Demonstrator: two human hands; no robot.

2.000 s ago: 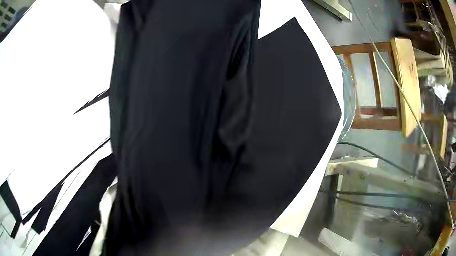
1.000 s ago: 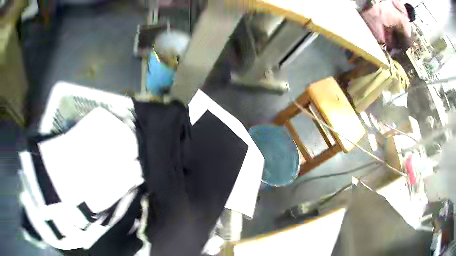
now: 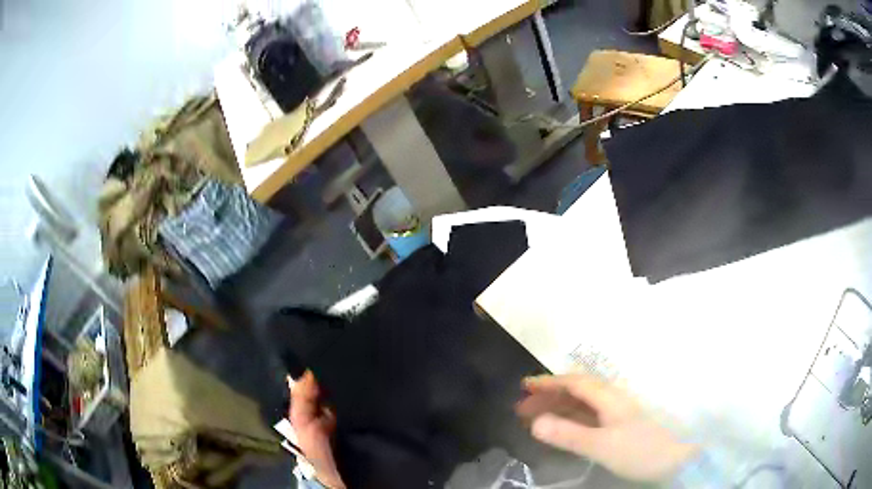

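A large black garment panel (image 3: 411,353) lies over my lap and over the edge of a white piece behind it. My left hand (image 3: 313,420) is at the panel's left side, with fingertips at the cloth; its grip is unclear. My right hand (image 3: 598,420) is blurred over the panel's right side by the table edge, thumb and fingers apart, holding nothing visible. Another black panel (image 3: 736,181) lies flat on the white machine table (image 3: 555,267) at the upper right. A metal plate outline (image 3: 832,382) shows at the table's right.
A wooden stool (image 3: 626,81) stands beyond the table. Another wood-edged table (image 3: 382,91) is at the back, with a blue bucket (image 3: 409,242) under it. Khaki cloth (image 3: 191,411) is stacked at the left, with striped cloth (image 3: 218,227) behind. A cord runs by the stool.
The view has swung from the basket and floor to the machine table. Both hands have come into view. The black panel on the table and the khaki stacks now show; the white basket has left the view.
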